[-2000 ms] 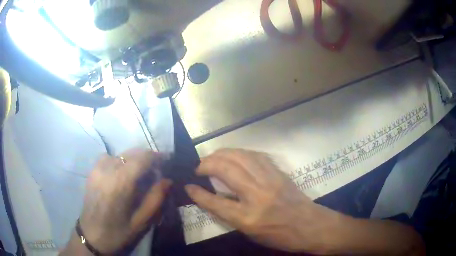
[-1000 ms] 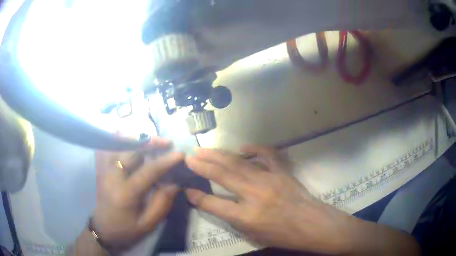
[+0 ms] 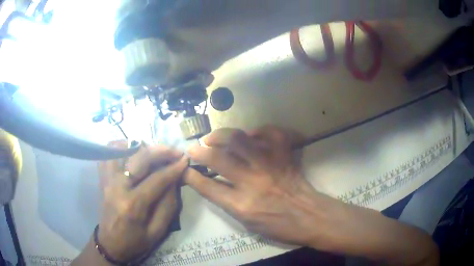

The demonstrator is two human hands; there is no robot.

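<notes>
A dark cut piece [image 3: 176, 210] shows below and between my hands, just in front of the sewing head; most of it is hidden by them. My left hand [image 3: 140, 200], with a ring and bracelet, holds its left side. My right hand [image 3: 249, 179] pinches its edge, the fingertips of both hands almost meeting. Pale fabric [image 3: 171, 136] shows in the glare under the sewing head. The presser foot and needle are lost in the glare. A ribbed knob [image 3: 195, 127] sits just above my fingertips.
Red looped scissor handles [image 3: 364, 52] lie on the cream machine bed [image 3: 280, 93] behind. A printed measuring strip [image 3: 400, 174] runs along the table's front edge. The bright lamp and its curved dark rim [image 3: 62, 143] are at upper left. Light blue fabric [image 3: 70, 197] lies at left.
The dark piece has moved up toward the sewing head, and its long lower part no longer hangs over the measuring strip. My hands have moved up with it and closed together.
</notes>
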